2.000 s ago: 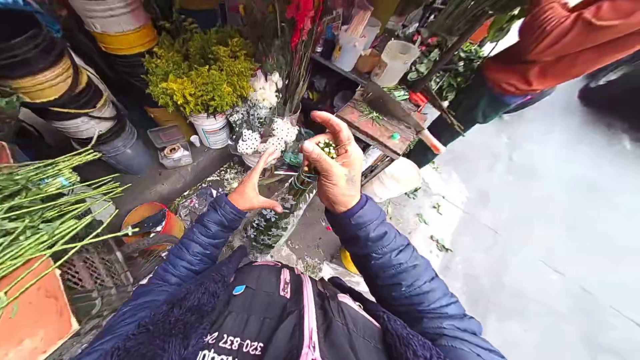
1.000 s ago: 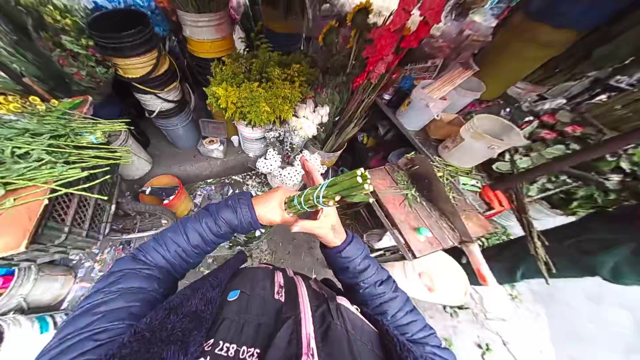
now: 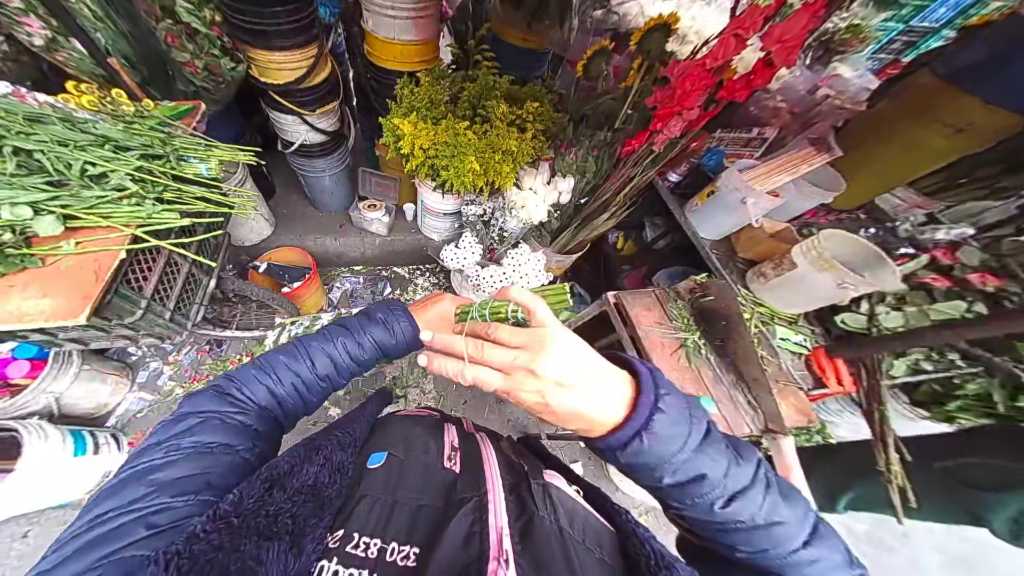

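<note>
A bundle of green flower stems (image 3: 552,299) lies sideways in front of my chest, bound with a pale tie, its cut ends toward the right. My left hand (image 3: 440,310) is closed around the left part of the bundle, partly hidden by the other hand. Across the near side of the stems lies my right hand (image 3: 532,364), its thumb on top and its fingers pointing left; a thin strand hangs by its fingers. Just beyond the hands are white dotted wrappings (image 3: 512,268) with white flowers (image 3: 540,192) behind them.
At right a wooden bench (image 3: 676,360) holds a long dark blade (image 3: 732,352) and leaf scraps. White plastic buckets (image 3: 828,272) stand beyond it. Cut stems (image 3: 120,176) lie over a crate (image 3: 160,280) at left. An orange bucket (image 3: 290,280) and a yellow-flowered plant (image 3: 472,128) stand ahead.
The stems pointed up toward the camera two seconds ago, with my left hand apart from them; now they lie sideways between both hands. The view has swung, and the person at the upper right is gone from it.
</note>
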